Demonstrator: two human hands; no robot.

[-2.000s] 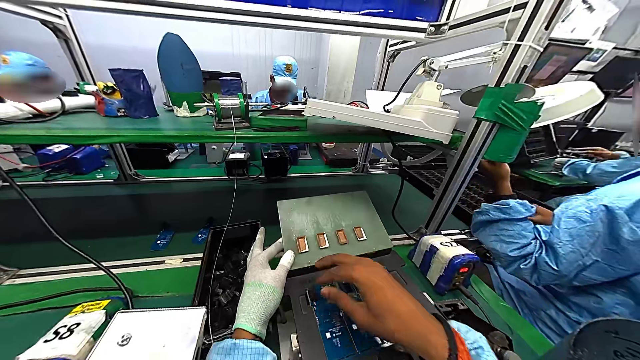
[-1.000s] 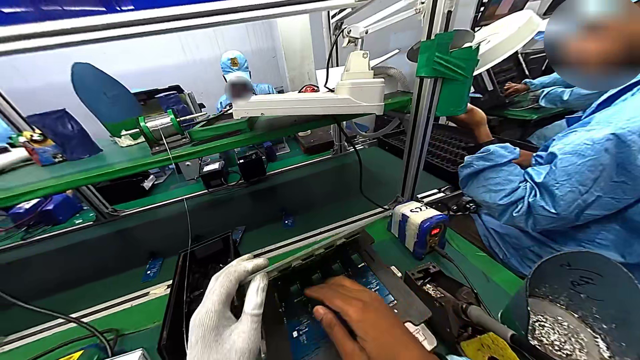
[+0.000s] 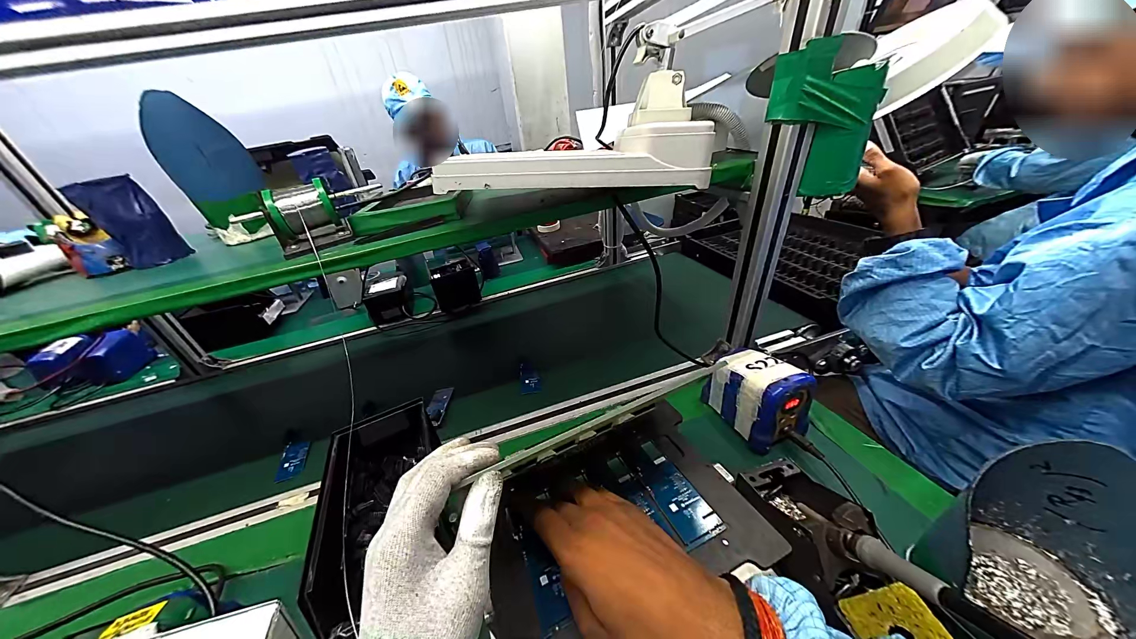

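Observation:
My left hand (image 3: pixel 430 550), in a white knit glove, pinches the left edge of a raised flat cover plate (image 3: pixel 586 430), seen nearly edge-on. Bare, with a red and black band at the wrist, my right hand (image 3: pixel 621 559) reaches under the plate onto blue circuit boards (image 3: pixel 679 497). The boards lie in a dark fixture (image 3: pixel 745 532). My right fingertips are in shadow, so whether they grip a board cannot be told. Left of the gloved hand stands a black bin (image 3: pixel 324 532) with small dark parts.
A blue soldering station (image 3: pixel 763 399) stands right of the fixture, near a soldering iron holder (image 3: pixel 781 497), a yellow sponge (image 3: pixel 892 612) and a container of solder scraps (image 3: pixel 1021 577). A solder wire spool (image 3: pixel 302 213) sits on the shelf above. A co-worker's blue sleeve (image 3: pixel 923 311) is at right.
The plate, lying flat with four metal pieces showing two seconds ago, is now tilted up, its edge in my left hand. My right hand has moved under it. The view has swung right.

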